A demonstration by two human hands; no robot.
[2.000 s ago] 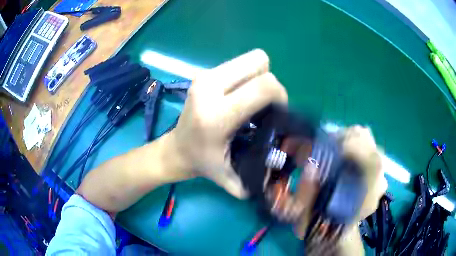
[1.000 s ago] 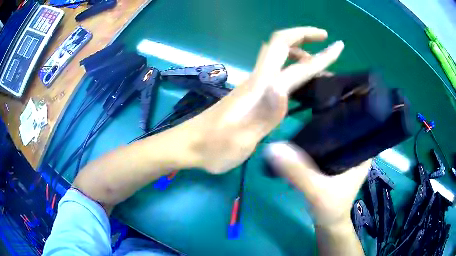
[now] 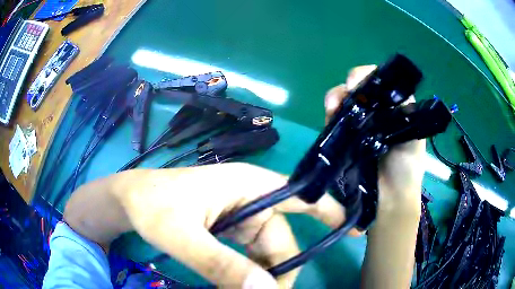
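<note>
Black battery clamps [image 3: 361, 130] are held up over the green table, their thick black cables running down to the left. My right hand [image 3: 395, 152] is behind the clamps and grips them; its fingers are partly hidden by them. My left hand [image 3: 248, 226] is around the two cables at the lower middle, fingers bent. Set-aside clamp leads [image 3: 237, 141] lie on the table at left, some with a copper-coloured spot. A pile of clamp leads [image 3: 463, 237] lies at the right edge. The cable ends of the held leads are not visible.
At upper left, the wooden surface [image 3: 48, 121] holds a digital scale [image 3: 17, 68], a patterned flat case [image 3: 53, 73], and a small dark tool [image 3: 83, 19]. A bright green bundle [image 3: 488, 59] lies at the far right edge. Leads with red and blue ends are at lower left.
My left hand has come down from above onto the cables. The held clamps have turned, with their cables now toward the left. More clamps show in the left group.
</note>
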